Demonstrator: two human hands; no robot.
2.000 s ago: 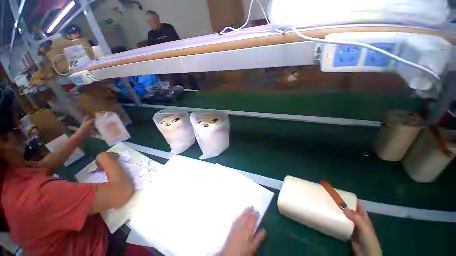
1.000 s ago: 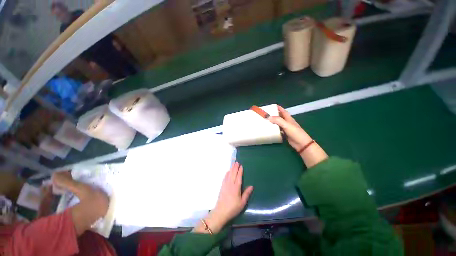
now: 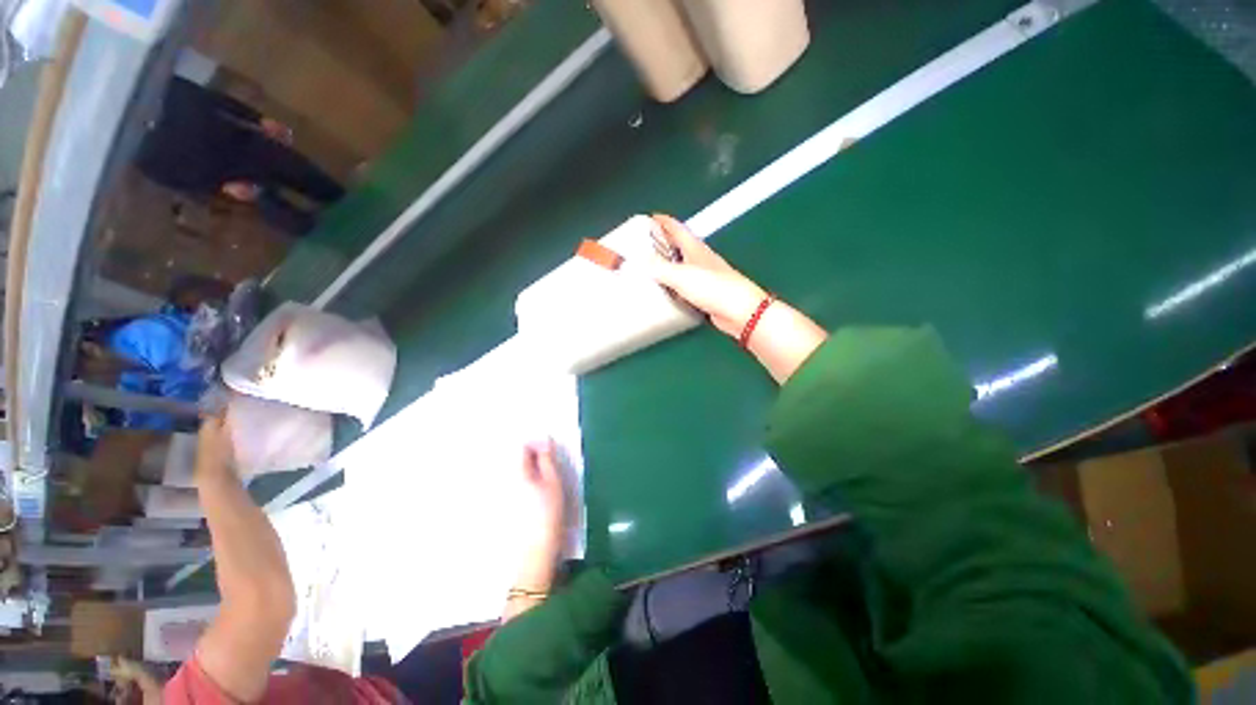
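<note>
A cream canister [image 3: 606, 303] with an orange-brown strap lies on its side across the belt rail, at the upper right edge of the white sheet stack. My right hand [image 3: 700, 280] grips its right end. My left hand [image 3: 546, 489] rests on the right part of the glaring white sheets [image 3: 441, 482], fingers partly washed out by the glare; I cannot tell whether it holds a sheet. The canister's face is not visible.
Two wrapped canisters [image 3: 324, 361] stand on the belt at left, a coral-sleeved worker's arm [image 3: 248, 551] reaching to the nearer one. Bare tan canisters [image 3: 751, 41] stand at the top. The pale rail [image 3: 799, 165] divides belt and worktop. Leaflets [image 3: 306, 565] lie left of the sheets.
The view has turned and moved. My right hand still grips the canister, now overlapping the rail more. My left hand is further onto the sheets. The neighbour's arm has reached out to a wrapped canister.
</note>
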